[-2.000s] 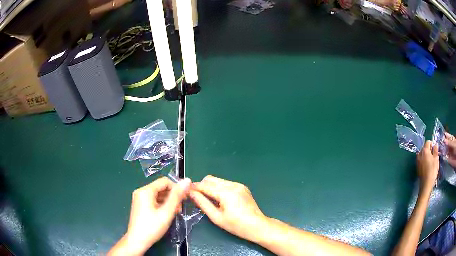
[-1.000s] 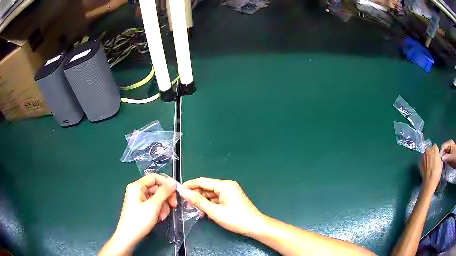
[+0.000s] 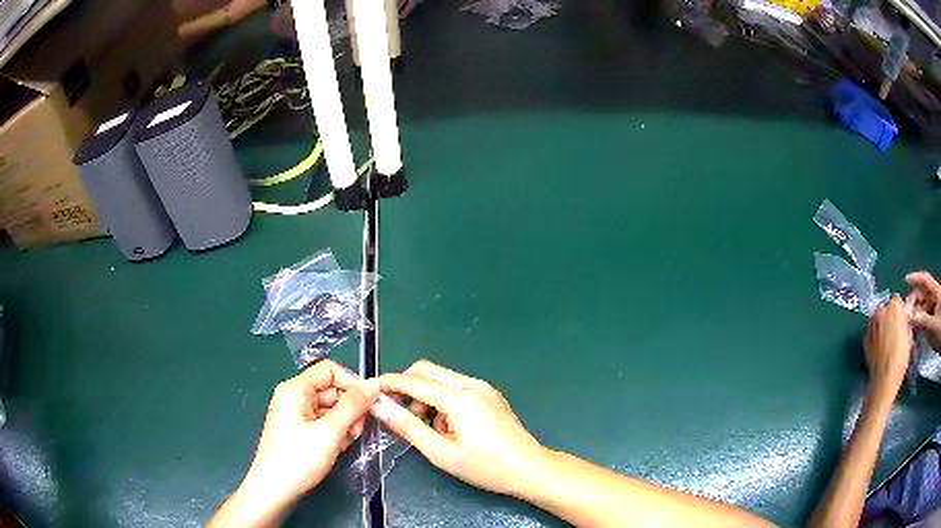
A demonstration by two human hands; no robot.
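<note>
My left hand and my right hand meet at the fingertips over the seam strip of the green table, pinching the top edge of a clear zip bag. The bag hangs below the fingers, partly hidden by them; its contents are too blurred to tell. Just beyond my hands lies a pile of clear bags with small dark parts inside, its right edge overlapping the strip.
Two grey speakers stand at the left before a cardboard carton. White tubes and a yellow-green cable are ahead. Another person's hands handle bags at the right, near two bags. A blue bin is far right.
My hands stay together at the bag's edge, with small shifts of the fingers. At the right, the other person's hands have shifted slightly around their bag.
</note>
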